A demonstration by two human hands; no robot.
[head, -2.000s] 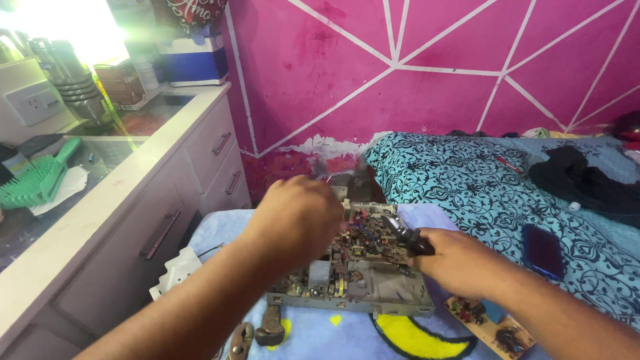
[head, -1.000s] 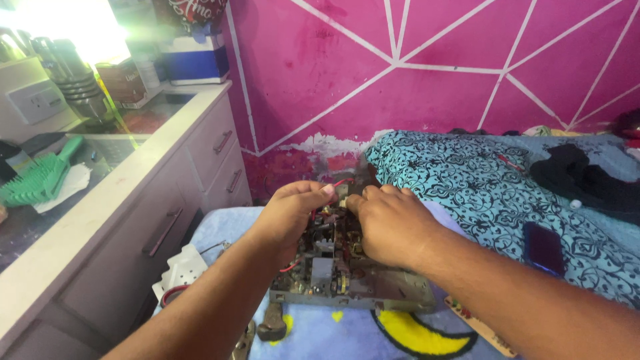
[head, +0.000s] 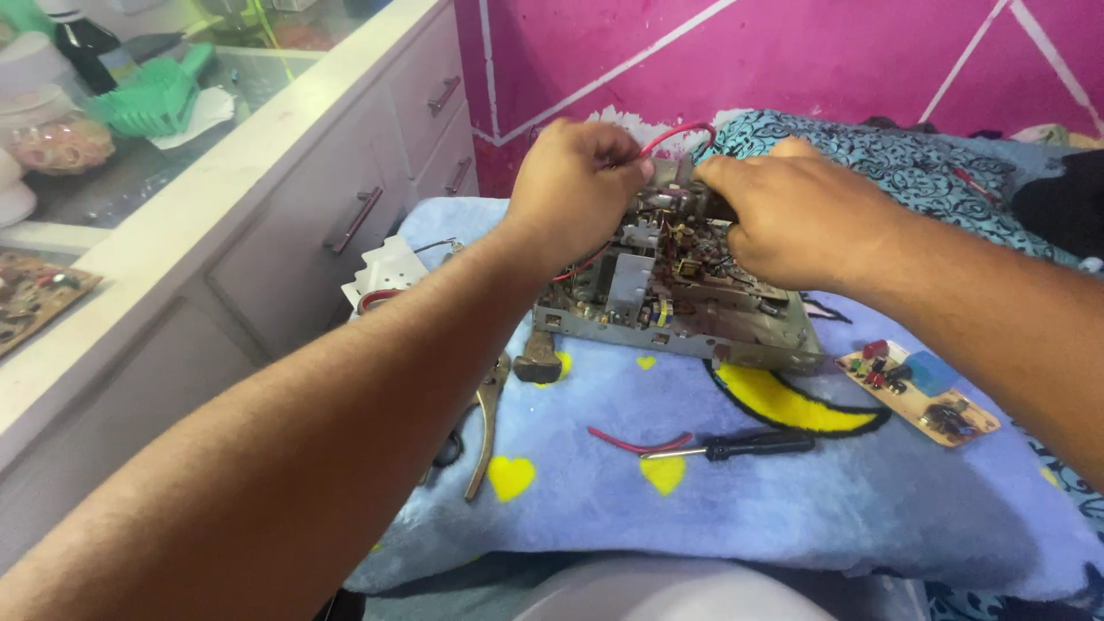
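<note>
An open metal chassis with circuit boards (head: 681, 332) lies on a blue fleece blanket. At its back left, my left hand (head: 582, 185) pinches a red wire (head: 677, 131) that arches over the back of the chassis. My right hand (head: 798, 211) rests at the chassis's back right, fingers bent down; whether it grips a part is hidden. In front of the chassis lie a screwdriver with a black handle (head: 759, 444) and a short piece of red wire (head: 617, 442). A hammer head (head: 538, 360) and plier handles (head: 488, 423) are at its front left, partly behind my left forearm.
On the right is a small tray (head: 918, 405) of electronic parts. A perforated white plate (head: 388, 272) lies left of the chassis. The white drawer cabinet (head: 345, 155) stands at left, with a green brush (head: 155, 95) and a circuit board (head: 39, 297) on it.
My right hand held a dark-handled tool two seconds ago and does not show it now. The red wire has come up in my left hand. The view has tilted down.
</note>
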